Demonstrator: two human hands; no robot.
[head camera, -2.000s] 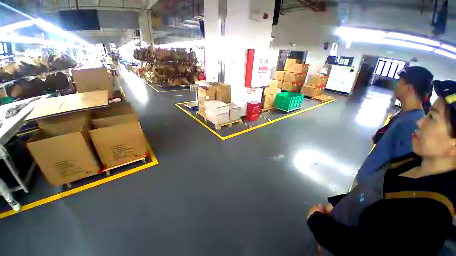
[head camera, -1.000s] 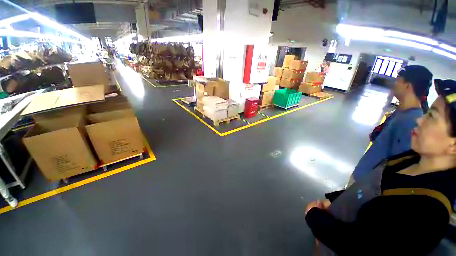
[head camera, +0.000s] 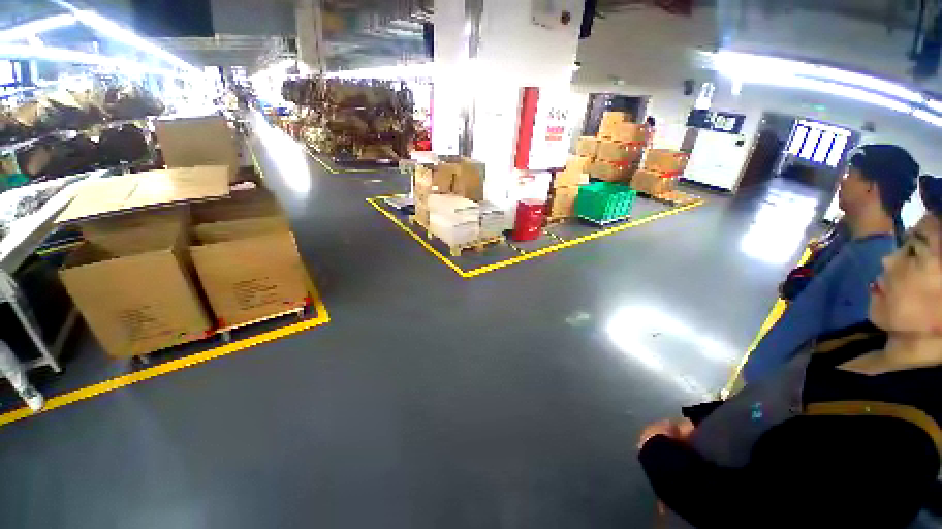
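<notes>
Neither of my hands is in the picture. Two large open cartons stand side by side at the left: the left carton (head camera: 139, 305) and the right carton (head camera: 253, 271), on low wheeled dollies. A flat tan cardboard sheet (head camera: 145, 191) lies above and behind the left carton. A worktable (head camera: 36, 222) with a white top and white metal legs is at the far left edge.
Two people stand close at the right; the nearer person's clasped hands (head camera: 669, 432) show over a grey apron. By the pillar (head camera: 498, 124) are stacked cartons, a green crate (head camera: 605, 203), a red bin (head camera: 528, 219) and a pallet (head camera: 470, 245). Hanging bags (head camera: 356, 116) are behind.
The view has shifted slightly, so the cartons, pillar and people sit a little further right than a second ago. The nearer person's hands stay clasped.
</notes>
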